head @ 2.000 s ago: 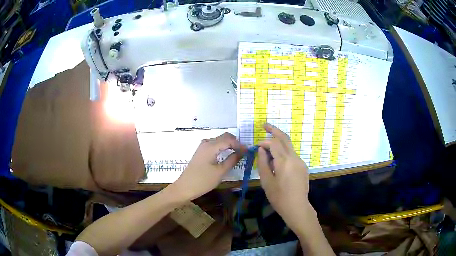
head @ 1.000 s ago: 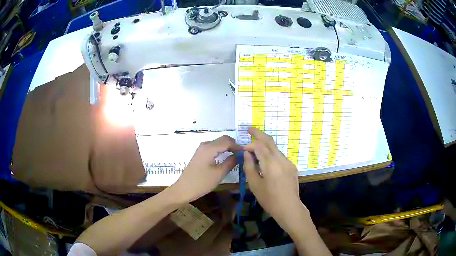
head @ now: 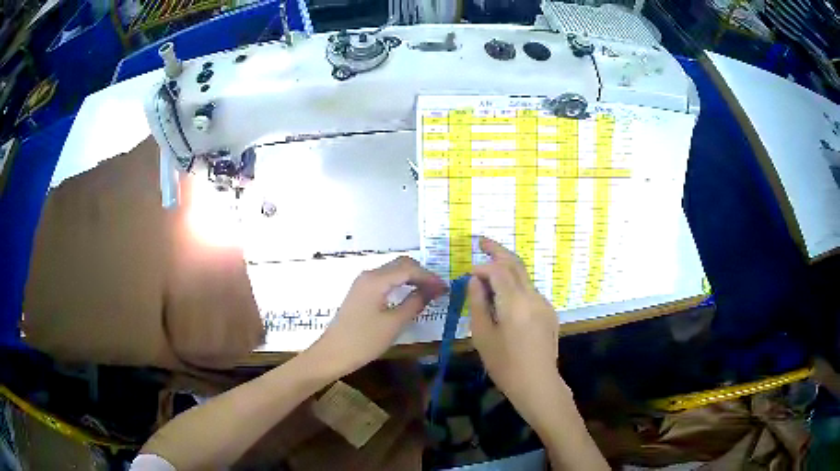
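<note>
My left hand (head: 382, 308) and my right hand (head: 508, 308) meet over the lower left part of a printed chart. Both pinch the upper end of a blue tape measure (head: 448, 340), which hangs down over the table's front edge. My right index finger is stretched out over the chart. The white size chart (head: 543, 216) with yellow stripes lies on the machine bed at the right. A dark thin thing shows in my right hand; I cannot tell what it is.
A white sewing machine (head: 295, 87) spans the back, its needle area brightly lit. Brown cloth (head: 101, 267) covers the table's left side. A tan card (head: 351, 414) lies on brown cloth below the table edge. More brown cloth (head: 728, 442) lies at the lower right.
Over the last second my right hand has shifted slightly right, and the tape now hangs at a slant. The view has shifted a little, so machine and chart appear lower and further left.
</note>
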